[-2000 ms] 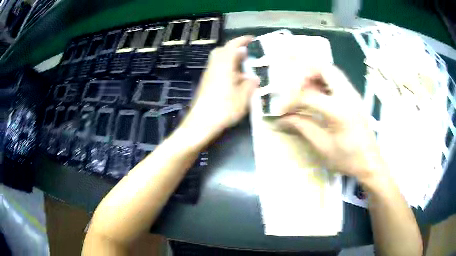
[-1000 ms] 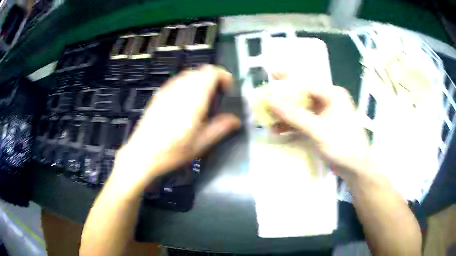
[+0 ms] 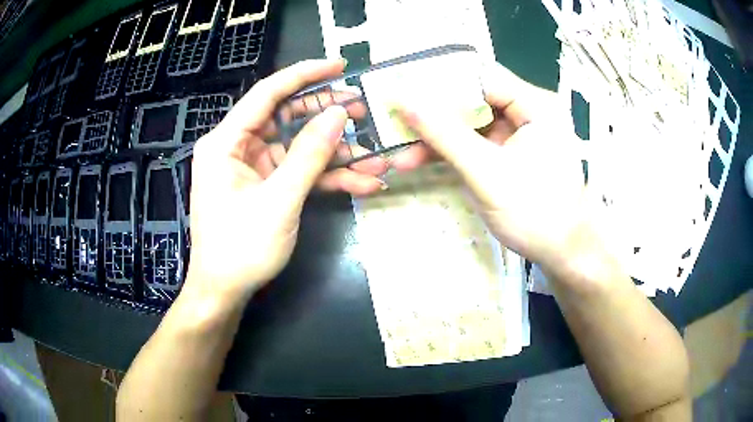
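A dark phone front housing (image 3: 358, 132) lies sideways in the air above the adhesive sheets. My left hand (image 3: 262, 157) grips its keypad end, thumb on the key grid and fingers behind. A pale screen adhesive (image 3: 425, 89) covers its window end. My right hand (image 3: 504, 157) is at that end, thumb on the adhesive and fingers at and below the frame's edge. The yellowish adhesive sheet (image 3: 438, 280) with faint marks lies below the hands. My right hand hides part of the adhesive and housing.
A black blister tray (image 3: 62, 290) with rows of housings is at the left. White waste sheets (image 3: 652, 198) with dark window holes are piled at the right, with small liner scraps (image 3: 603, 58) on top. Brown cardboard (image 3: 78, 383) shows below the bench edge at lower left.
My left hand moved from near the tray to above the sheets and now holds a housing. My right hand has come to its window end with the adhesive. The camera view has shifted.
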